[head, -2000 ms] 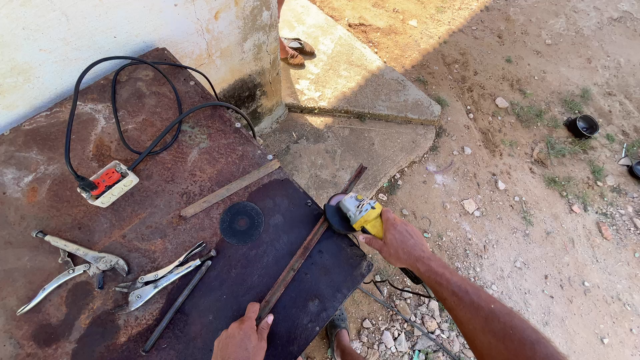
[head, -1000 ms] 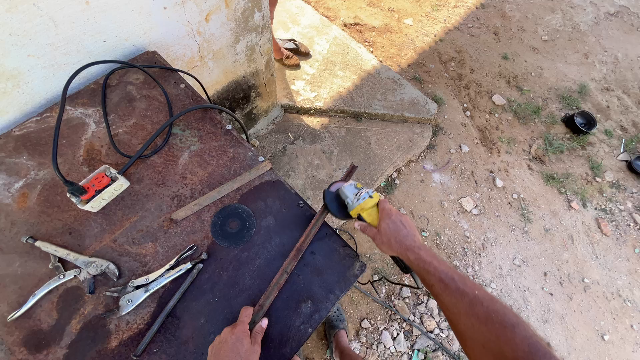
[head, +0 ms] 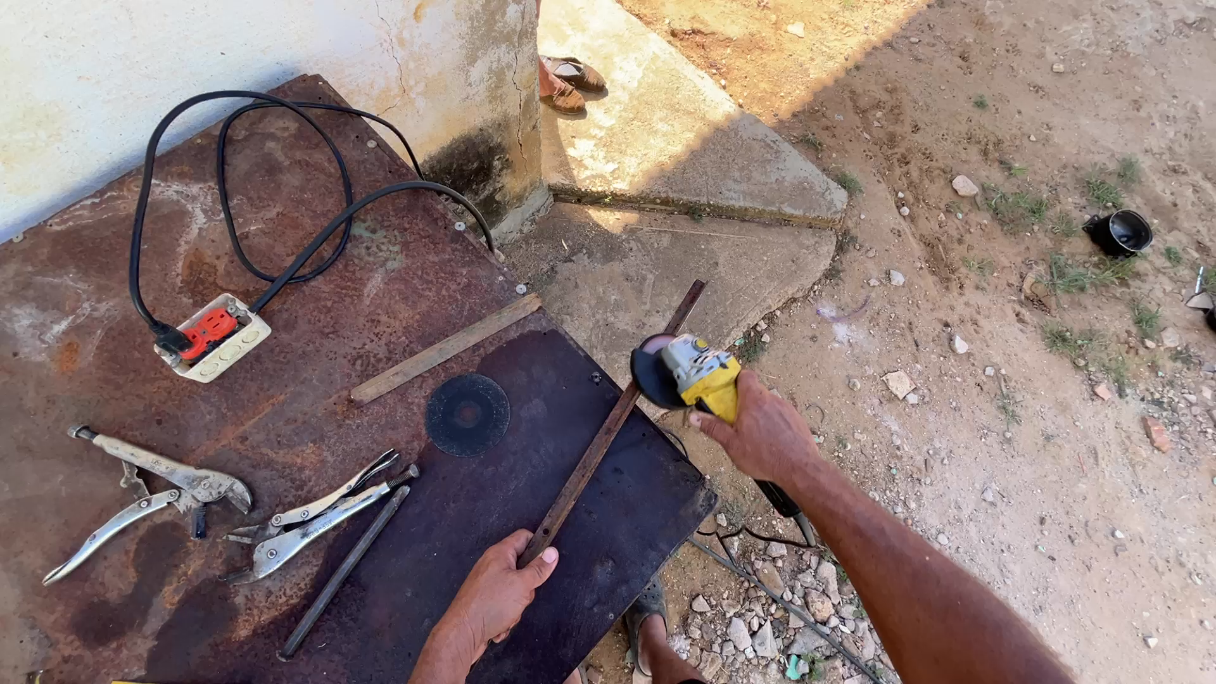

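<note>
My left hand (head: 499, 584) grips the near end of a rusty flat metal bar (head: 594, 451), which slants over the table's edge. In my right hand (head: 760, 432) is a yellow angle grinder (head: 708, 378); its disc and guard are at the bar, beyond the edge. Whether the disc touches the bar cannot be told. A loose dark abrasive disc (head: 467, 414) lies flat on the rusty metal table (head: 313, 380), near a second flat strip (head: 446, 349).
Locking pliers (head: 171, 475), a second pair (head: 318, 522) and a metal rod (head: 347, 572) lie at left. A black cord runs from an outlet box (head: 214, 339). A person's feet (head: 562, 87) are on the concrete slab; a black pot (head: 1119, 233) lies on the ground.
Both hands keep their holds on the bar and the grinder. The grinder's position along the bar looks much the same; nothing was let go.
</note>
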